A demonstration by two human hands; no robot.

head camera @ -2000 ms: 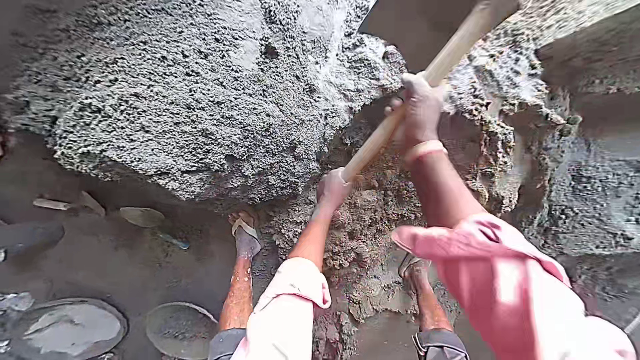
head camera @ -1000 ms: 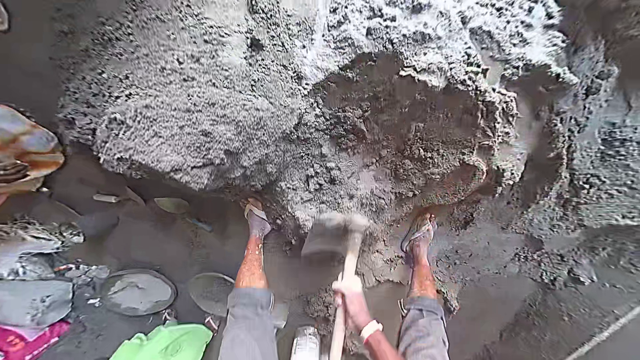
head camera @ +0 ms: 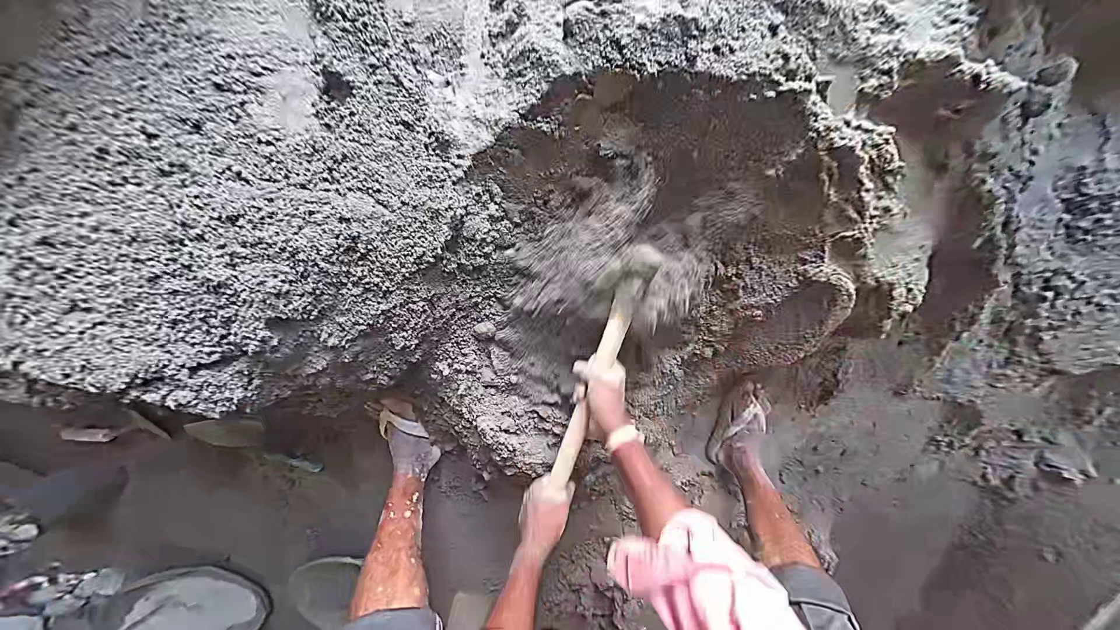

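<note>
A hoe with a long wooden handle (head camera: 615,331) slants up from the lower middle, its blurred head (head camera: 632,273) down in loose grey mortar mix. Near the handle's lower end, my left hand (head camera: 545,512) is closed around the wood. Higher up, nearer the head, my right hand (head camera: 602,394) grips the same handle, with a pale band on its wrist. Around the hoe's head the mix (head camera: 577,254) is blurred and stirred. The blade's edge is hidden in it.
A large heap of grey mix (head camera: 219,201) fills the upper left. My sandalled feet (head camera: 411,437) stand either side of the hoe. At the lower left are a trowel (head camera: 226,432), a round pan holding grey material (head camera: 192,599) and another round pan (head camera: 325,588). Wet ground (head camera: 919,516) lies at right.
The hoe was raised two seconds ago, then low between my feet; now its head is farther forward in the mix. Both hands show on the handle again, where one second ago only one showed plainly.
</note>
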